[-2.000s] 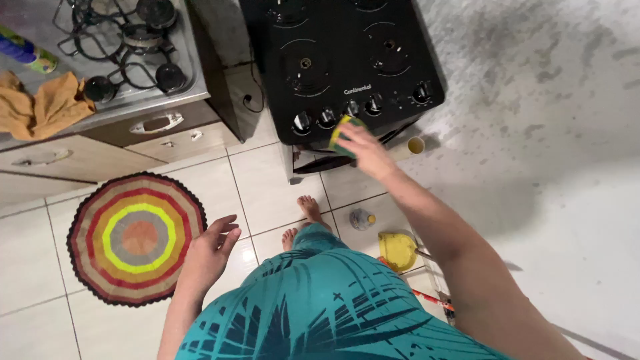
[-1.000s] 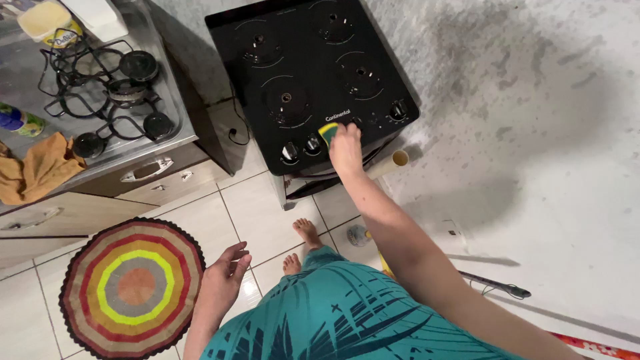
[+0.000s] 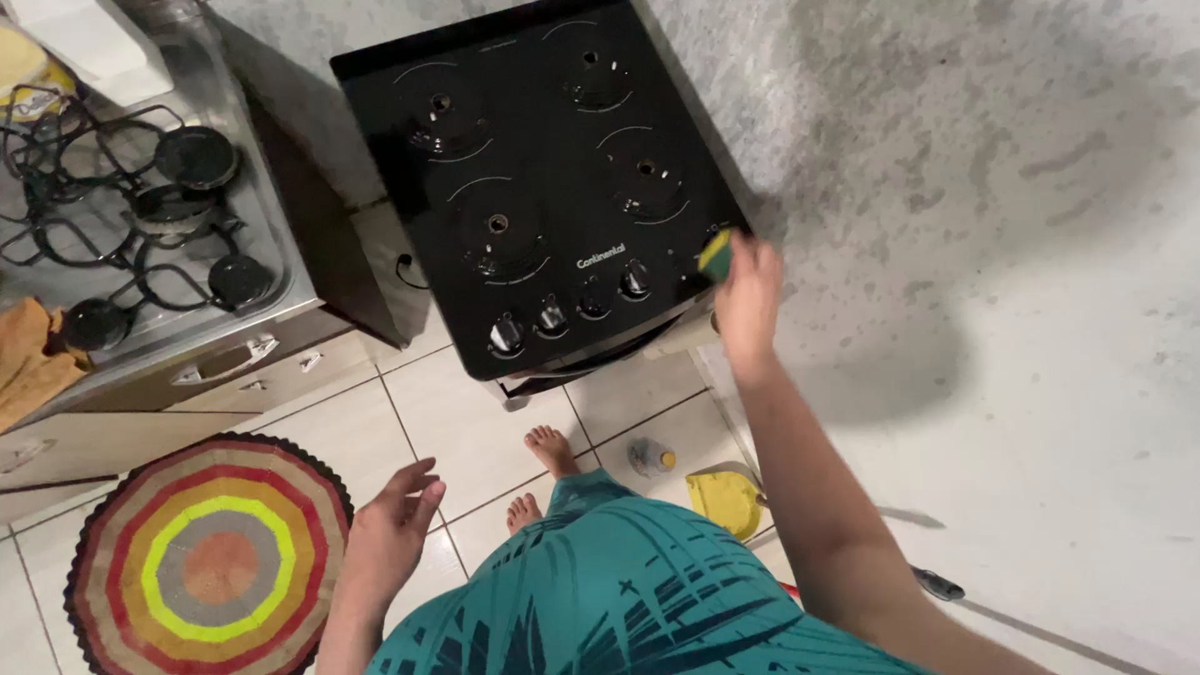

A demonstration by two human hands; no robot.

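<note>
My right hand grips a yellow and green sponge at the front right corner of a black Continental gas cooktop. The sponge lies over or close to the rightmost control knob, which it and the hand mostly hide. Several other knobs show along the front edge. No grates or burner caps sit on the cooktop. My left hand hangs over the floor tiles with its fingers apart, holding nothing.
At left, a steel counter holds black pan grates, burner caps and an orange cloth. A round striped rug, a plastic bottle and a yellow dustpan lie on the floor. A grey wall stands at right.
My right hand has moved with the sponge rightward along the cooktop's front, from beside the middle knobs to the right corner. My left hand still holds nothing.
</note>
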